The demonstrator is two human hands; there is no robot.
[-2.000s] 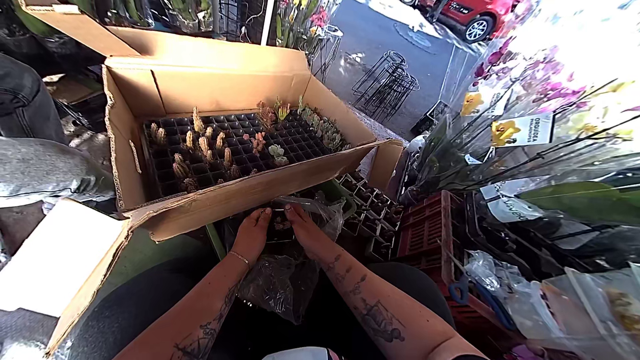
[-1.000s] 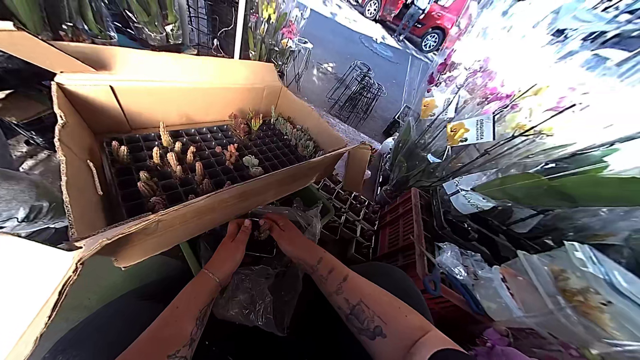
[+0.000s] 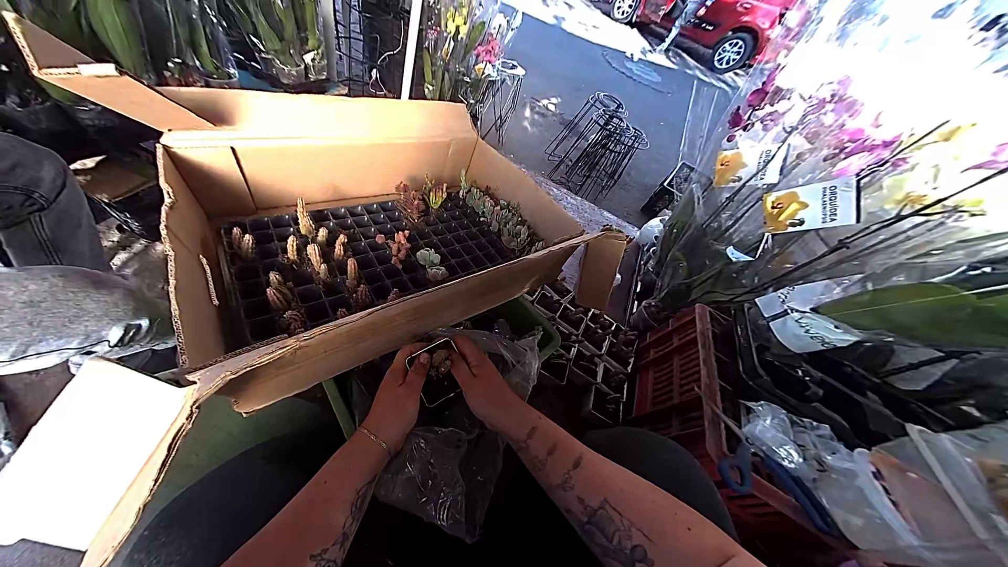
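My left hand (image 3: pixel 398 398) and my right hand (image 3: pixel 482 384) grip opposite sides of a small square dark plant pot (image 3: pixel 439 391) with a small plant in it. The left thumb lies over the pot's rim beside the plant. Clear plastic bag (image 3: pixel 445 480) spreads under and around the pot, over my lap. Just beyond my hands stands a cardboard box (image 3: pixel 370 315), which holds a black cell tray (image 3: pixel 370 279) with small cacti (image 3: pixel 315 256) and succulents (image 3: pixel 504 216) in some cells.
Small pots (image 3: pixel 587 339) stand right of my hands, next to a red plastic crate (image 3: pixel 683 362). Blue-handled scissors (image 3: pixel 736 470) lie near plastic bags. Wrapped orchids (image 3: pixel 835 150) crowd the right side. Black wire stands (image 3: pixel 602 142) are on the pavement. A person's leg in jeans (image 3: pixel 43 205) is at the left.
The pot between my hands now shows its square rim and the plant inside, which were mostly covered by my fingers two seconds ago. The box stays in place.
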